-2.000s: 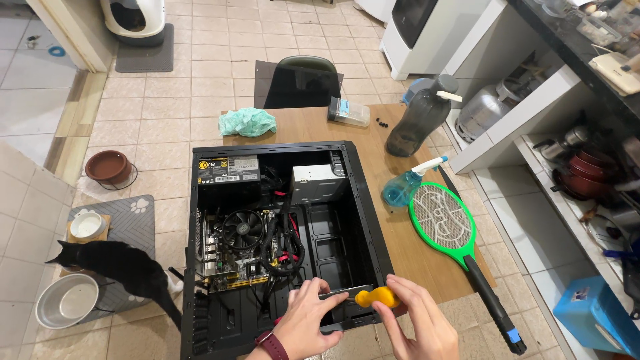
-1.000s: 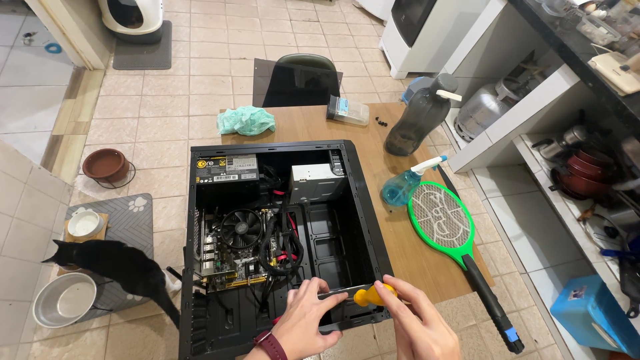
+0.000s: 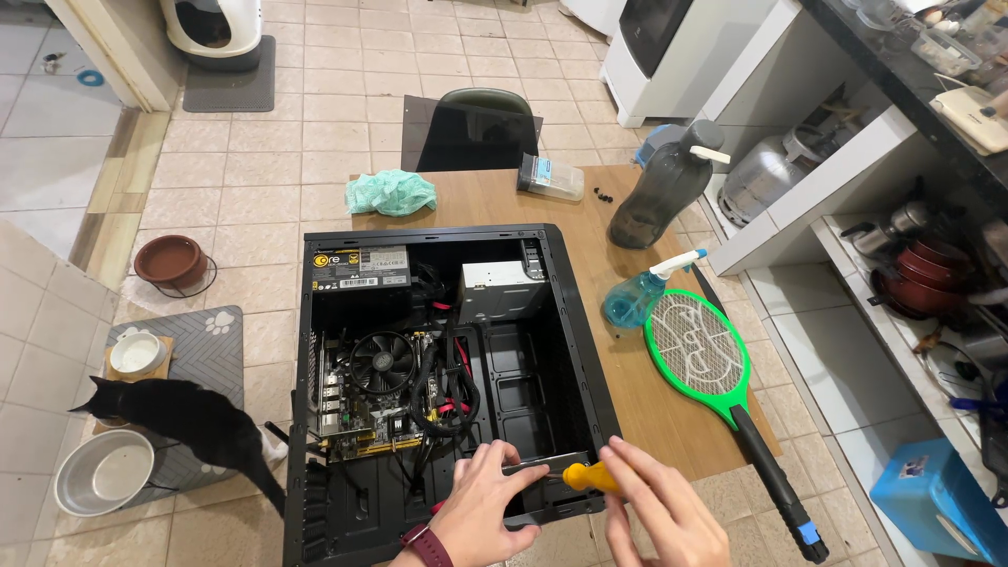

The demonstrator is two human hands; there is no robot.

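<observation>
A black computer case (image 3: 587, 354) lies open on a wooden table, showing a motherboard with a CPU fan (image 3: 383, 361), a power supply (image 3: 361, 268) and a metal optical drive (image 3: 504, 290). At its near right corner, my left hand (image 3: 480, 504) rests with the fingertips on a thin dark drive or plate (image 3: 551, 463); whether it grips it is unclear. My right hand (image 3: 661, 504) holds a screwdriver by its yellow handle (image 3: 591, 476), the shaft pointing left towards my left index finger. The screwdriver's tip is hard to make out.
Right of the case are a spray bottle (image 3: 630, 299), a dark bottle (image 3: 661, 189) and a green electric swatter (image 3: 699, 346). A teal cloth (image 3: 391, 193) and plastic container (image 3: 551, 179) sit behind. A black cat (image 3: 181, 417) stands by bowls on the floor at left.
My right hand's fingers have shifted around the yellow handle. My left hand stays in nearly the same place, and the case has not plainly moved.
</observation>
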